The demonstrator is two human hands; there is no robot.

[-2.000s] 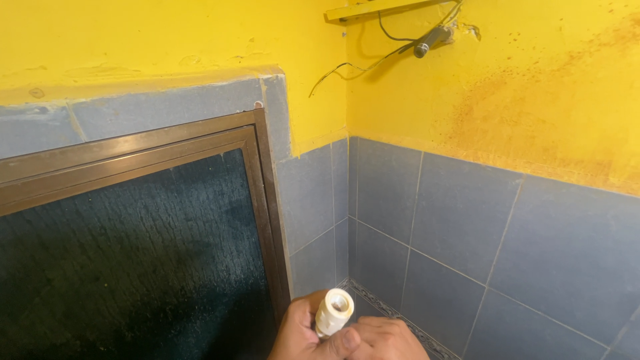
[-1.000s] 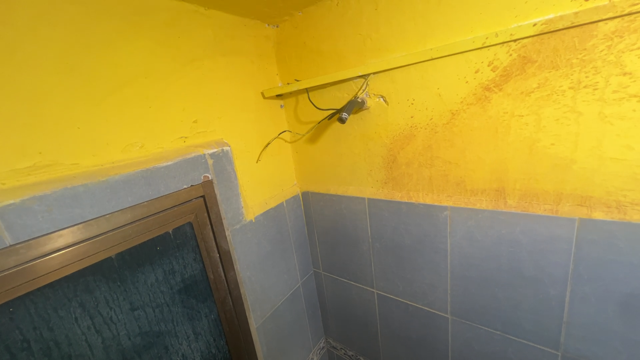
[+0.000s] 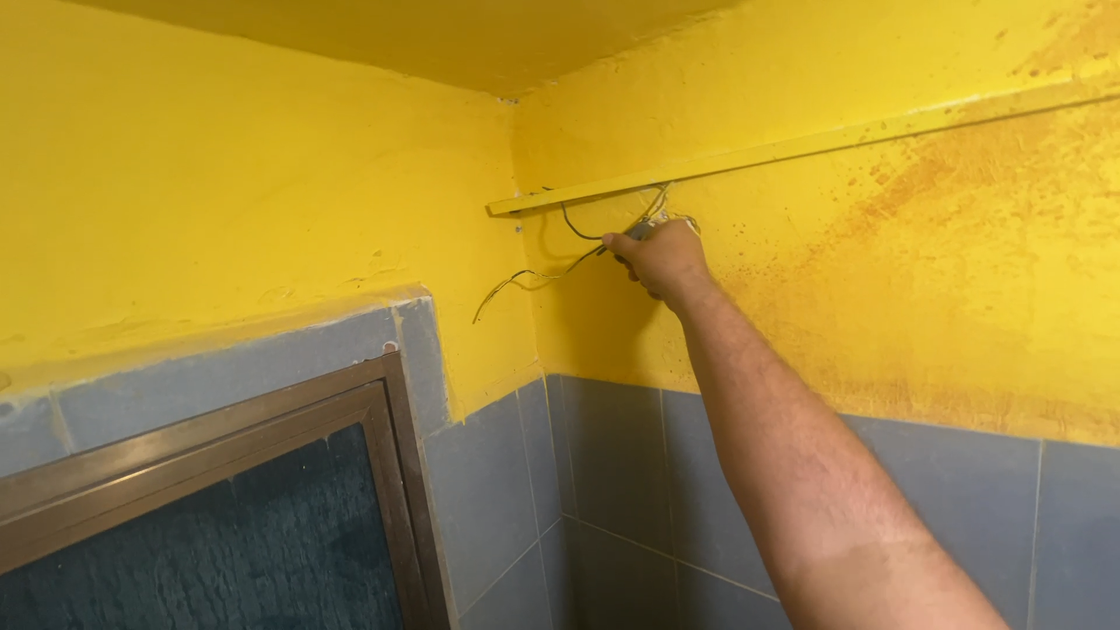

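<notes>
My right hand [image 3: 661,258] is raised at the end of my outstretched arm, its fingers closed around a dark pipe stub [image 3: 641,230] that sticks out of the yellow wall, mostly hidden by the hand. Thin electrical wires [image 3: 573,262] run by my fingertips; one loose end hangs down to the left, and others rise to the yellow strip [image 3: 726,162] fixed along the wall above. My left hand is out of view, and so is the white cylindrical piece seen earlier.
A brown metal-framed window [image 3: 389,437] with dark glass stands at the lower left, edged by blue-grey tiles [image 3: 236,363]. More tiles [image 3: 612,446] cover the lower walls at the corner. The yellow ceiling [image 3: 455,39] meets the walls above.
Two seconds ago both hands held a white cylindrical piece low in view; one second ago no hand showed. Now my right hand has reached up to the pipe stub. The view has tilted up.
</notes>
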